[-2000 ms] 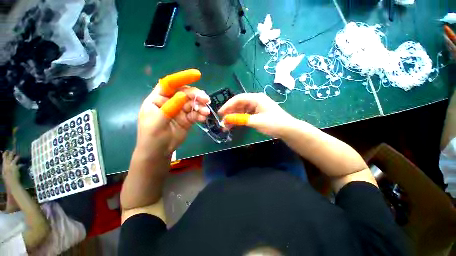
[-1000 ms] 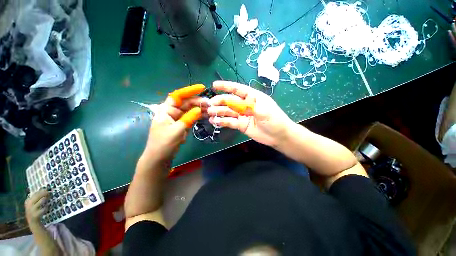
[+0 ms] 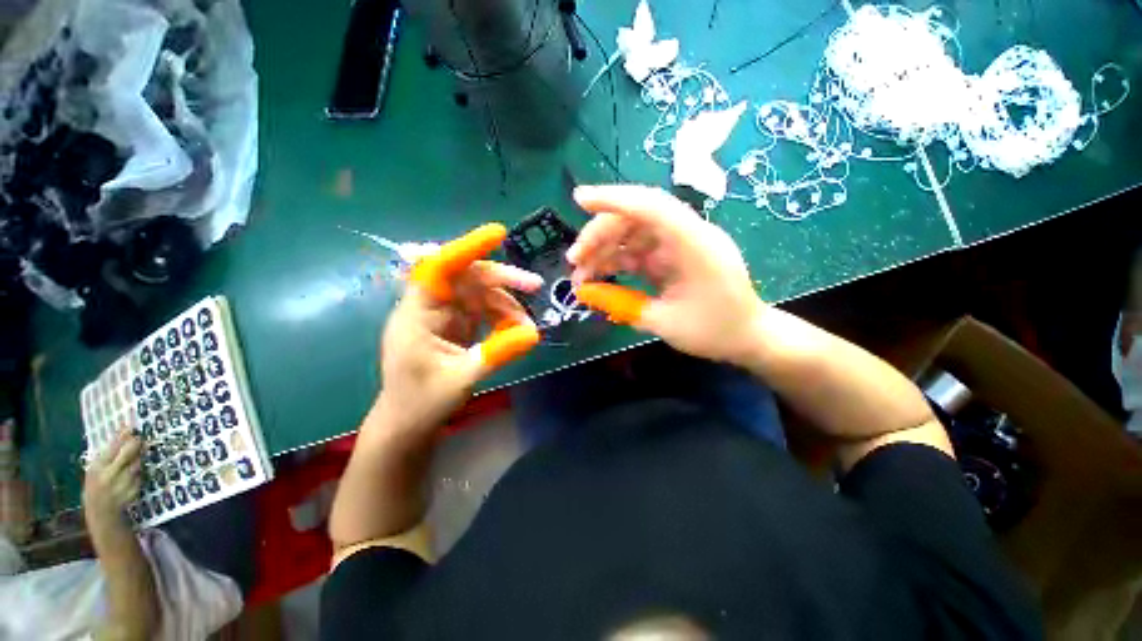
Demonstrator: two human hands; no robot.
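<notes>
A black plastic housing (image 3: 541, 233) lies on the bench between my hands, squarer end away from me. A ringed hole and small white spots show at its near end. My left hand (image 3: 453, 316), with orange finger cots, is at its left, fingers curled and apart. A white object with a thin nozzle (image 3: 391, 243), possibly a glue bottle, sticks out behind this hand; whether the hand holds it is unclear. My right hand (image 3: 661, 266), with an orange cot on the thumb, is at the housing's right, fingers apart, with nothing visible in it.
White wire bundles (image 3: 895, 75), loose beaded loops and crumpled tissue (image 3: 705, 150) lie right. A dark cylinder (image 3: 507, 75) and phone (image 3: 366, 60) stand beyond. Left are bagged black parts (image 3: 75, 163) and a parts tray (image 3: 238, 376) with a person's hand. A carton (image 3: 1064, 438) is lower right.
My hands came together over the housing and have now moved apart, uncovering more of it. The nozzle that pointed between my hands now points left. The other person's hand has moved onto the tray.
</notes>
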